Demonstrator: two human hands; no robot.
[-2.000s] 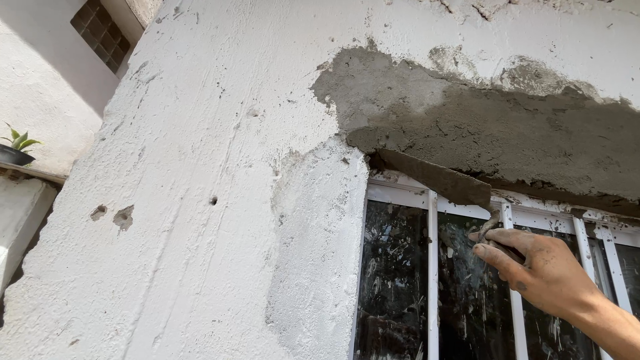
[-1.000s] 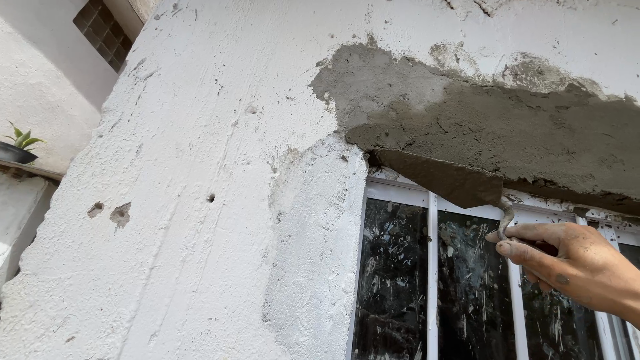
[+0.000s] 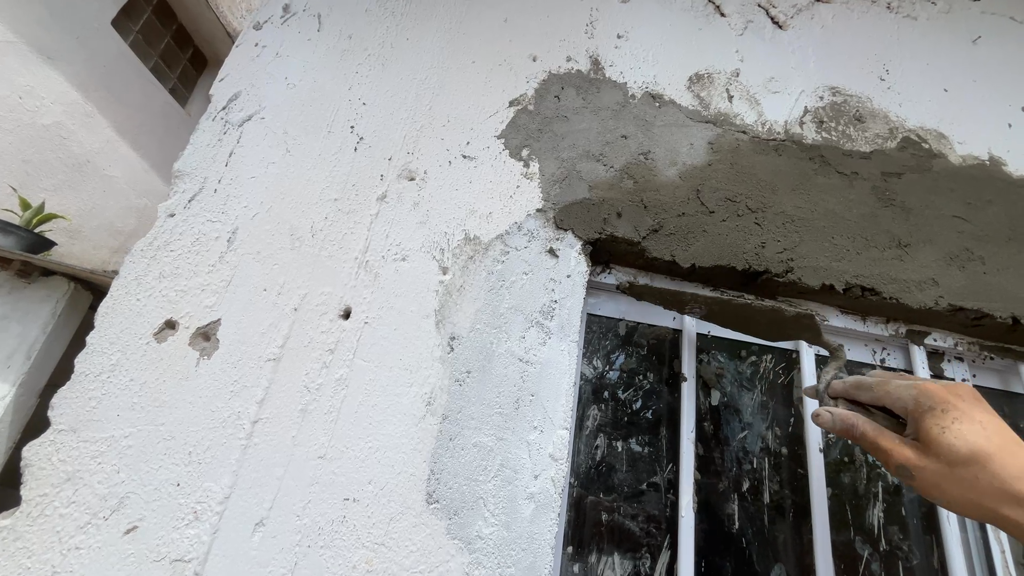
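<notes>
My right hand (image 3: 920,432) grips the handle of a mortar-coated pointing trowel (image 3: 728,310) at the lower right. The blade points left and lies nearly level, just under the lower edge of a patch of grey cement mortar (image 3: 840,208) and in front of the window's white top frame. Smeared mortar coats the blade and its bent neck, and the fingers are dirty with it. A dark ragged gap runs between the mortar edge and the frame. My left hand is not in view.
A white barred window (image 3: 752,448) with splashed dark glass fills the lower right. The rough white wall (image 3: 320,224) has small holes and chipped spots. At the far left a potted plant (image 3: 28,228) stands on a ledge, below a glass-block opening (image 3: 160,48).
The trowel blade has come down from the mortar's lower edge and now lies flatter in front of the window frame. My right hand still holds it.
</notes>
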